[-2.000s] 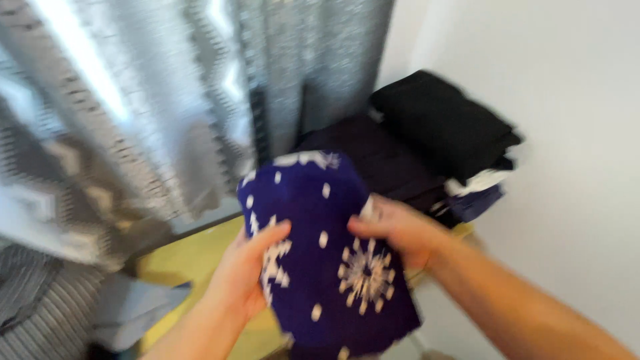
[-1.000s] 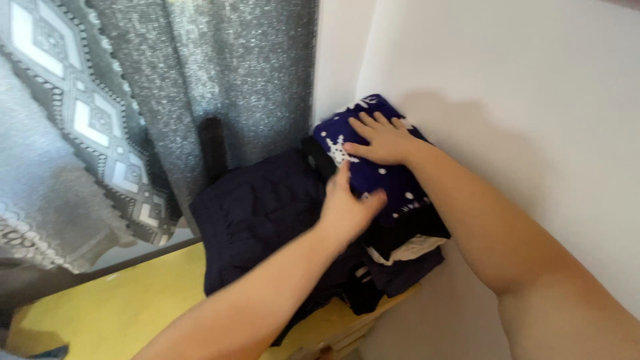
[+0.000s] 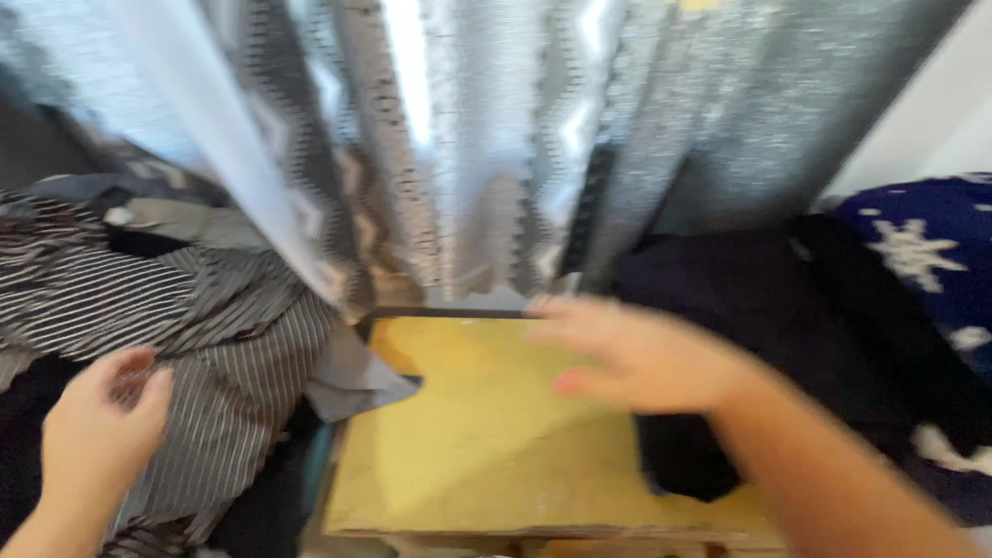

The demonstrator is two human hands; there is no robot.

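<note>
My left hand (image 3: 105, 422) is at the lower left, fingers apart and curled, over a heap of clothes with a grey striped garment (image 3: 240, 387); whether it touches the cloth I cannot tell. Blurred by motion, my right hand (image 3: 628, 353) reaches over the yellow wooden surface (image 3: 480, 457) with its fingers apart and nothing in them. Right of it lie folded dark garments (image 3: 721, 294). A blue folded cloth with white snowflakes (image 3: 914, 248) rests on the pile at the right edge.
Patterned grey curtains (image 3: 496, 155) hang behind the yellow surface. A pale grey piece of cloth (image 3: 360, 380) pokes over its left edge. A white wall (image 3: 922, 116) stands at the right.
The blue snowflake cloth was in both hands, then lay on the dark pile with my hands on it. Both hands have since left it. The view has swung left.
</note>
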